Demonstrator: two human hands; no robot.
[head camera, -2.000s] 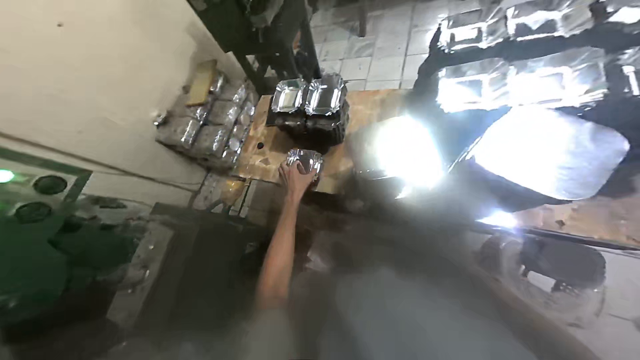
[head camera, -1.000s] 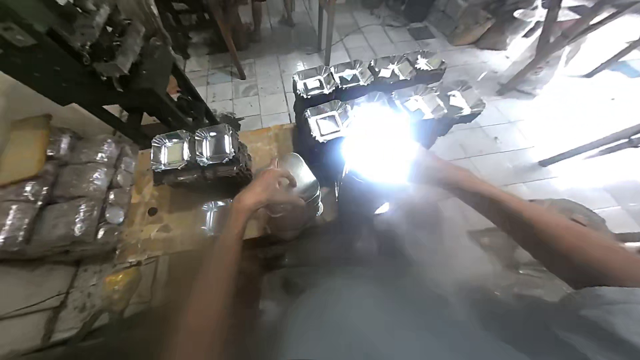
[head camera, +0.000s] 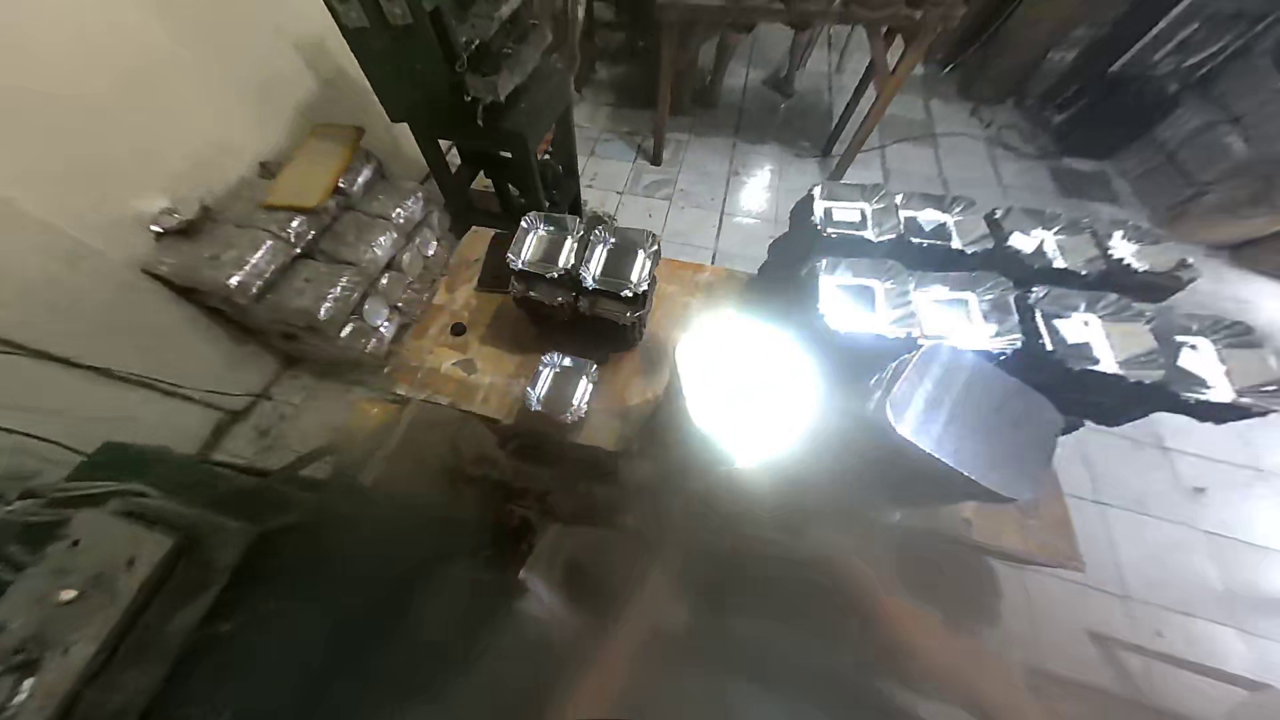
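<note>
Low in the view, my left hand and my right hand are smeared by haze and motion. Their fingers cannot be made out, nor whether they hold anything. Above and left of them, a single silver foil tray lies near the front edge of the wooden table. Behind it stand two adjoining stacks of silver trays. A strongly glaring round shiny surface is right of the single tray. Farther right rests a pile of silver sheets with cut corners.
Rows of stacked silver trays stand at the right. Wrapped silver packs are piled by the left wall, a yellowish block on top. A dark metal machine frame stands behind the table; green machinery is lower left. Another person's legs show beyond.
Both hands have moved down towards my body from over the table, where my left hand was at a round shiny stack a second ago. The view has shifted.
</note>
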